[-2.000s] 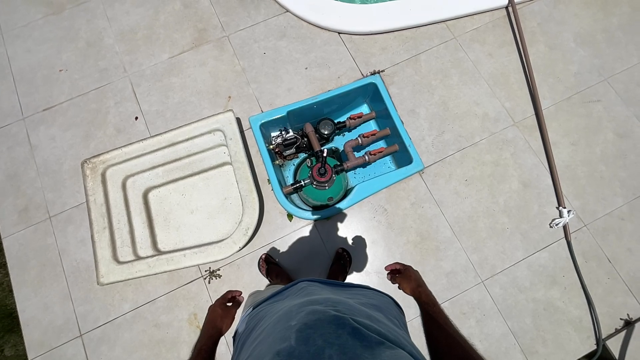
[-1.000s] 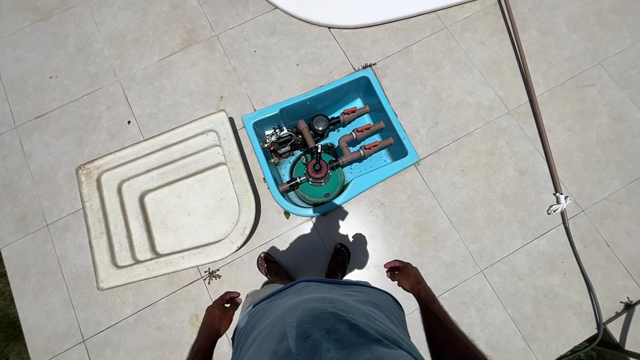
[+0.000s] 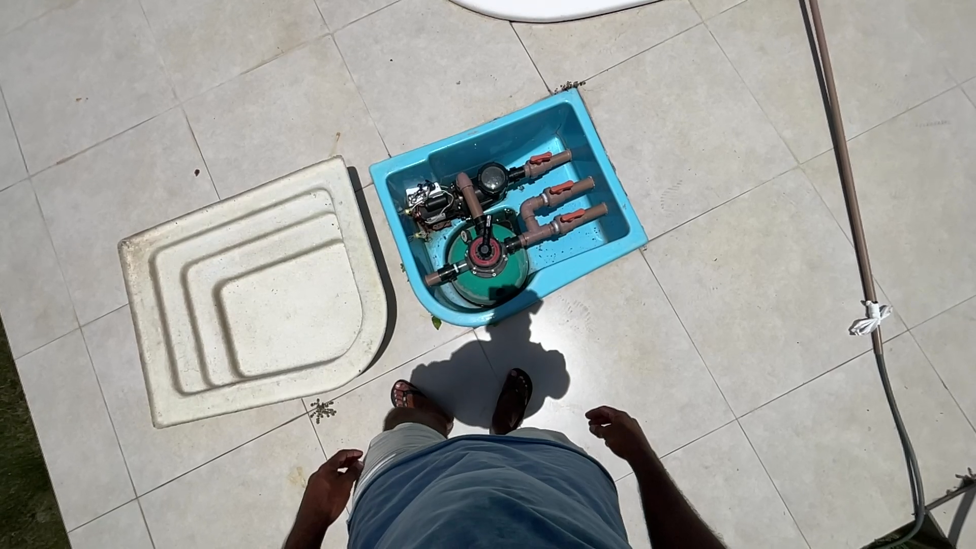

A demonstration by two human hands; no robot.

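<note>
My left hand (image 3: 333, 482) hangs beside my shorts with its fingers loosely curled and nothing visible in it. On the other side, my right hand (image 3: 619, 433) hangs over the tiles, fingers partly bent, touching nothing. Ahead of my feet is a blue pump housing (image 3: 627, 238) set in the floor. Inside it are a green filter tank (image 3: 503, 284) with a red-and-black valve head (image 3: 486, 255), a black pump (image 3: 457, 204) with exposed wires, and brown PVC pipes (image 3: 537, 232) with red-handled valves (image 3: 561, 187). The off-white stepped lid (image 3: 293, 313) lies left of the housing.
A white pool rim (image 3: 549, 9) curves along the top edge. On the right, a brown pole (image 3: 841, 152) with a white cloth (image 3: 870, 318) tied around it meets a grey hose (image 3: 900, 427). Grass (image 3: 23, 457) borders the pale tiles at lower left.
The view has shifted slightly, and less of the pool shows at the top. Both hands remain at my sides.
</note>
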